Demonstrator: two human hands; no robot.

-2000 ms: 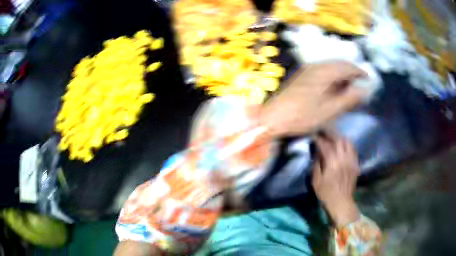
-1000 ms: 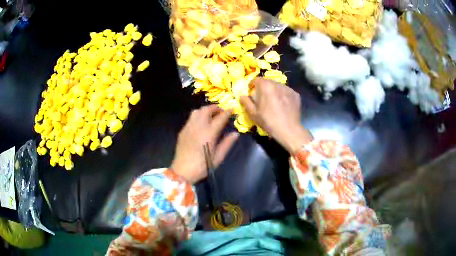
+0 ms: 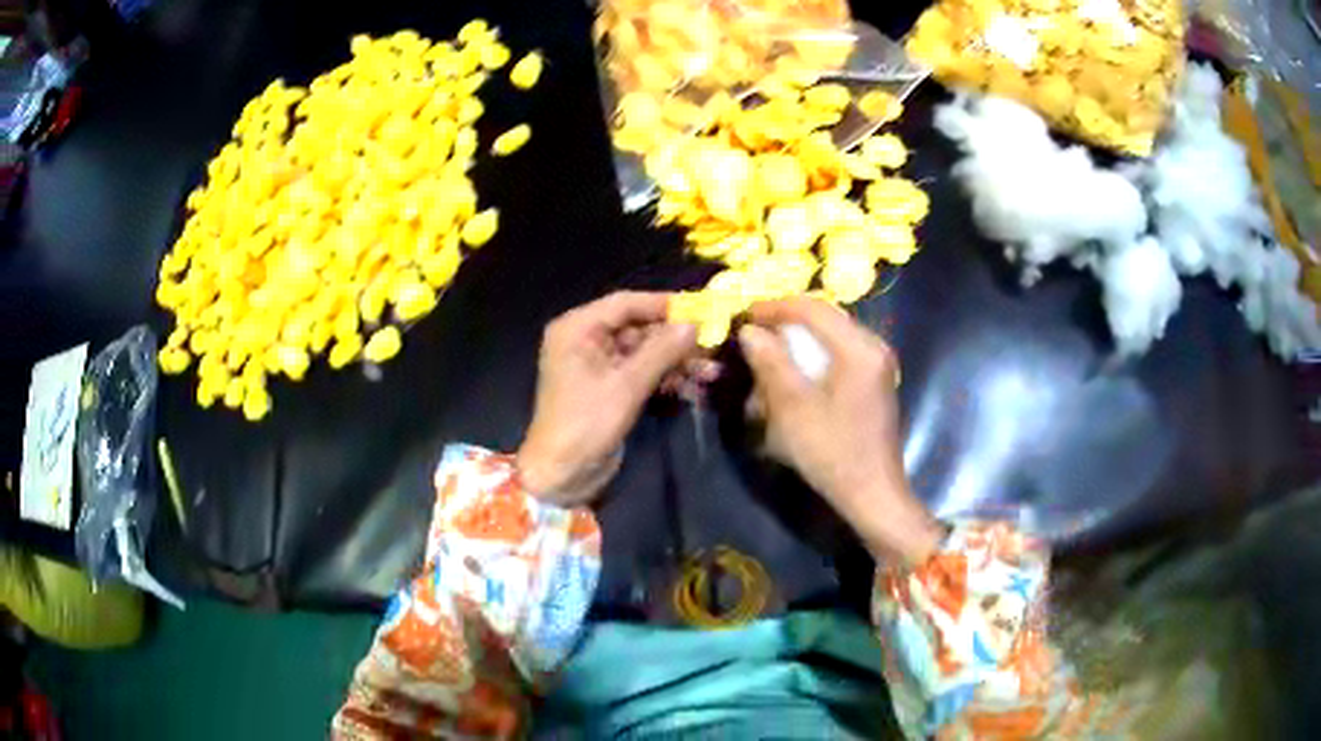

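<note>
My left hand (image 3: pixel 601 384) and my right hand (image 3: pixel 833 405) meet at the near edge of the heap of unfilled yellow pieces (image 3: pixel 782 181). My left finger and thumb pinch a small yellow piece (image 3: pixel 710 316). My right fingertips are close beside it; whether they also grip it is unclear. A small wad of white stuffing (image 3: pixel 804 352) is held in my right hand. The heap spills from an open clear bag (image 3: pixel 635 167). Filled yellow pieces (image 3: pixel 326 203) lie in a large pile at the left. Loose white stuffing (image 3: pixel 1050 188) lies at the right.
A yellow-brown coil (image 3: pixel 720 586) lies at the table edge near my lap. A second bag of yellow pieces (image 3: pixel 1072 65) is at the top right. An empty clear bag (image 3: pixel 116 463) and a white card (image 3: pixel 55 434) lie at the left edge. Black shiny covering (image 3: pixel 391 492) covers the table.
From reaching to the stuffing, my right hand has come to the yellow heap and now shows a white wad. My left hand has come up to meet it. The view has shifted.
</note>
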